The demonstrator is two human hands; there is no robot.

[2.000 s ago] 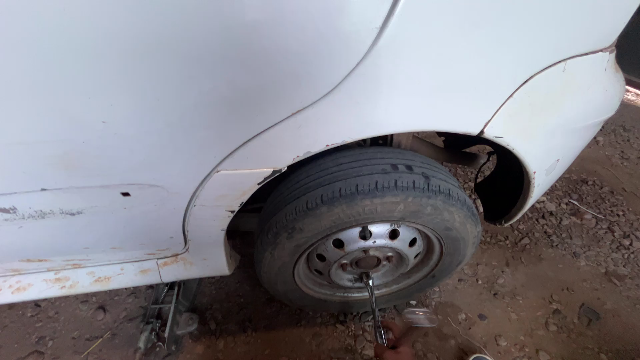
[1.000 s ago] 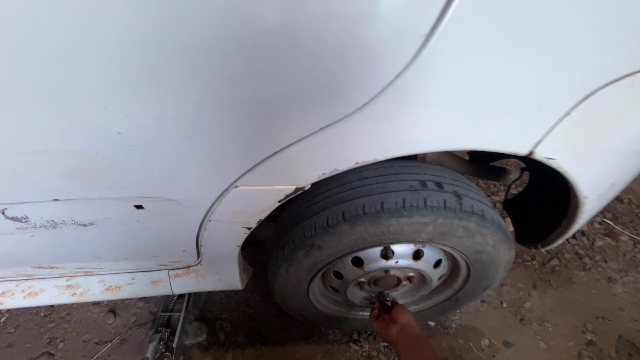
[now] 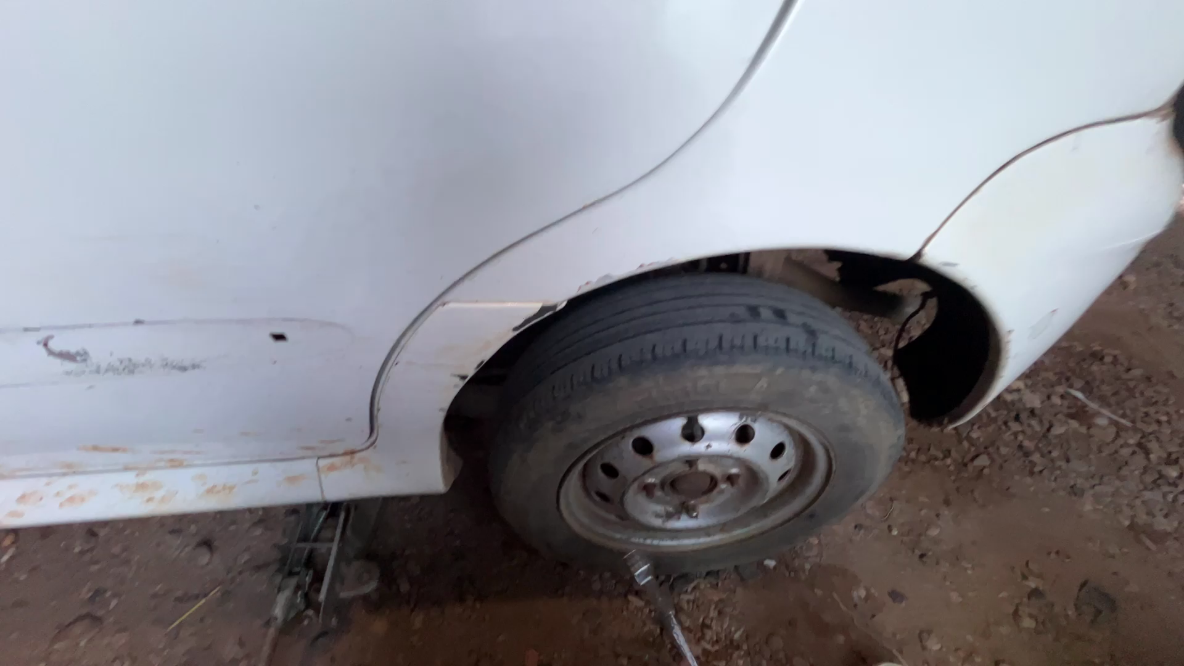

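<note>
Neither of my hands is in the frame. A metal socket wrench [image 3: 662, 601] rises from the bottom edge, its socket end just below the wheel's lower rim; what holds its other end is out of view. The car wheel [image 3: 696, 481], a worn black tire on a silver steel rim with round holes, sits in the wheel arch of a white car [image 3: 592, 240]. Around the rusty hub centre are wheel fasteners or stud holes, too blurred to tell which.
A scissor jack [image 3: 314, 560] stands under the rusty sill, left of the wheel. Gravel [image 3: 1082, 444] and brown dirt ground [image 3: 499, 615] lie around it. The rear bumper [image 3: 1082, 250] curves down at the right.
Two seconds ago the wrench was at the wheel's fasteners with a hand near it; one second ago a hand was at the hub. The hand has left the view, and the wrench is lower, off the hub.
</note>
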